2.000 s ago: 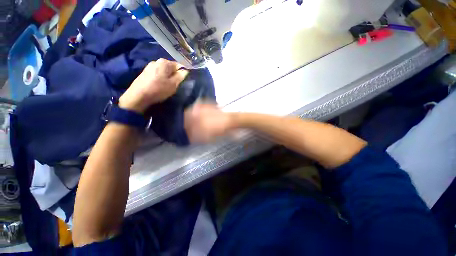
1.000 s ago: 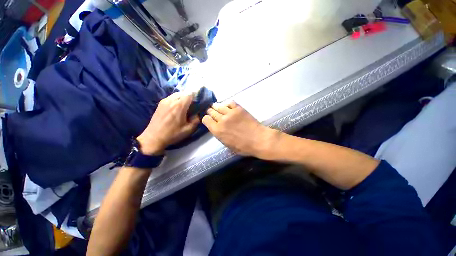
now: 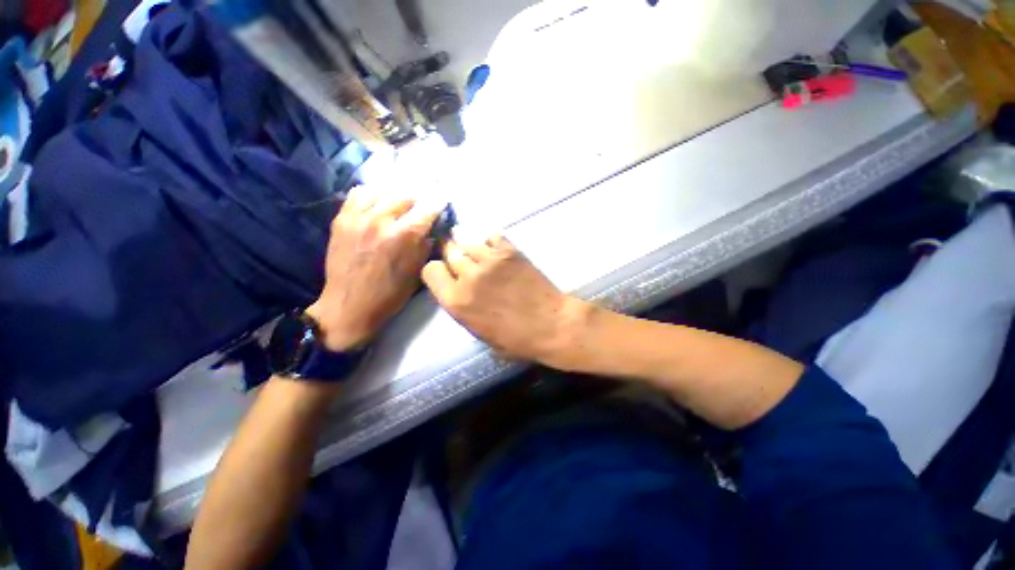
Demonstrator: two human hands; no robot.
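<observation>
The navy garment (image 3: 167,212) lies bunched left of the needle area, with pale panels at its lower left. My left hand (image 3: 373,262), with a dark watch on the wrist, holds a garment edge just in front of the presser foot (image 3: 398,131). My right hand (image 3: 495,292) pinches the same small navy edge (image 3: 442,223) from the right, its fingers close to my left hand. The needle and the cloth under it are washed out by bright light.
The white machine bed (image 3: 646,167) extends right, with a patterned grey table edge. A black item with a pink part (image 3: 816,91), a purple stick (image 3: 876,71) and a yellowish block (image 3: 929,69) lie at upper right. Navy and white pieces (image 3: 935,323) hang at right.
Two seconds ago my hands were farther apart on the cloth, the right one blurred; now they are close together at the edge. The garment has shifted left in view.
</observation>
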